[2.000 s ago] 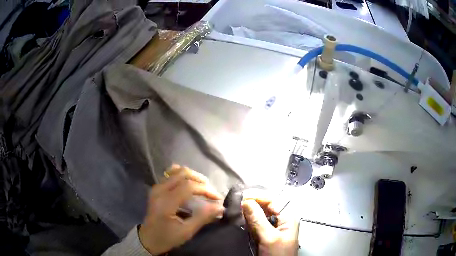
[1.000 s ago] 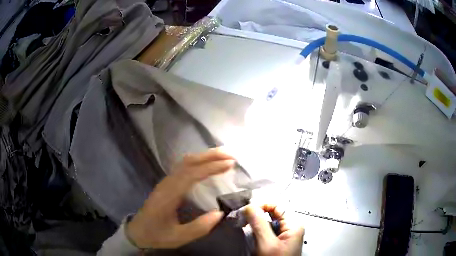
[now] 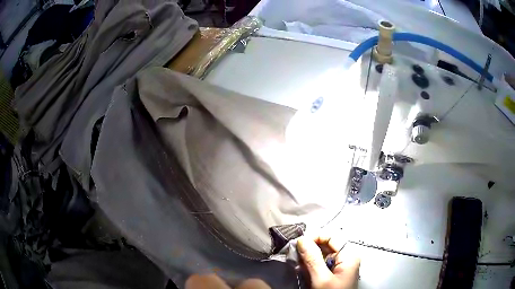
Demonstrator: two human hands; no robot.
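Note:
Taupe-grey cloth (image 3: 226, 163) spreads from the left to the centre, with a stitched seam curving through it. A small dark folded end (image 3: 287, 234) stands up at the cloth's lower right edge. My right hand (image 3: 327, 262) pinches the cloth just beside that folded end. A small dark-blue-tipped tool (image 3: 331, 262) shows between its fingers, mostly hidden. My left hand (image 3: 227, 282) is cut off by the bottom edge; only fingertips show, over the cloth, and its grip cannot be seen.
The white sewing machine head (image 3: 446, 141) stands at the right, its needle area under strong glare. A black phone (image 3: 462, 242) lies on the bed at the lower right. A blue hose (image 3: 429, 40) joins a cream fitting (image 3: 384, 42). More grey cloth (image 3: 113, 56) is heaped at the left.
My left hand has moved down from the folded end to the bottom edge, uncovering the seam. My right hand still pinches the cloth. The whole view has shifted slightly.

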